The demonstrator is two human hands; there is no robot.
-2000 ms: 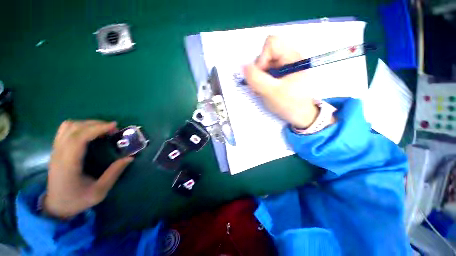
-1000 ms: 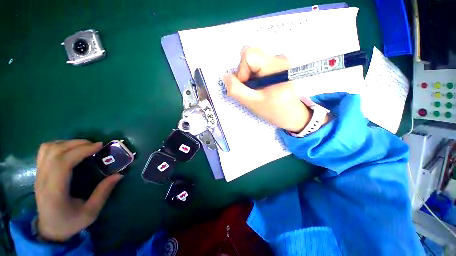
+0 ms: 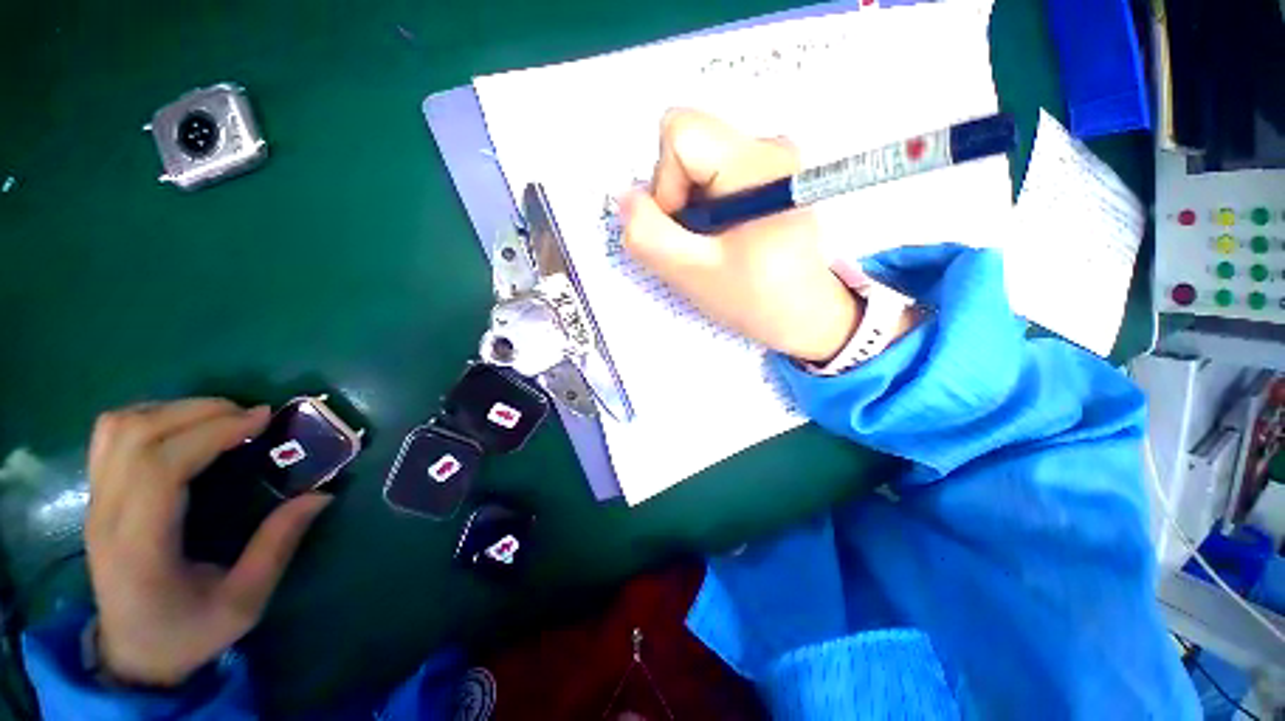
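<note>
My right hand [image 3: 747,247] holds a dark marker [image 3: 874,164] with a white printed band, its tip end at the record sheet [image 3: 705,380] on the grey-blue clipboard [image 3: 458,134] with a silver clip. My left hand [image 3: 169,535] has thumb and fingertips at the left side of a smartwatch unit [image 3: 313,437], black screen up, with a small white and red label. Three more labelled black watch heads lie between it and the clip: one [image 3: 524,395] beside the clip, one [image 3: 409,486] touching it, and one [image 3: 479,524] nearer me.
A watch showing its silver back [image 3: 206,137] lies at the upper left of the green mat [image 3: 324,268]. Loose paper [image 3: 1078,240] lies right of the clipboard. A blue bin [image 3: 1099,64] and a button control box [image 3: 1223,254] are at the right.
The view has shifted, so the bench things appear further left. My right hand stays at the sheet with the marker, and my left hand stays at the same watch.
</note>
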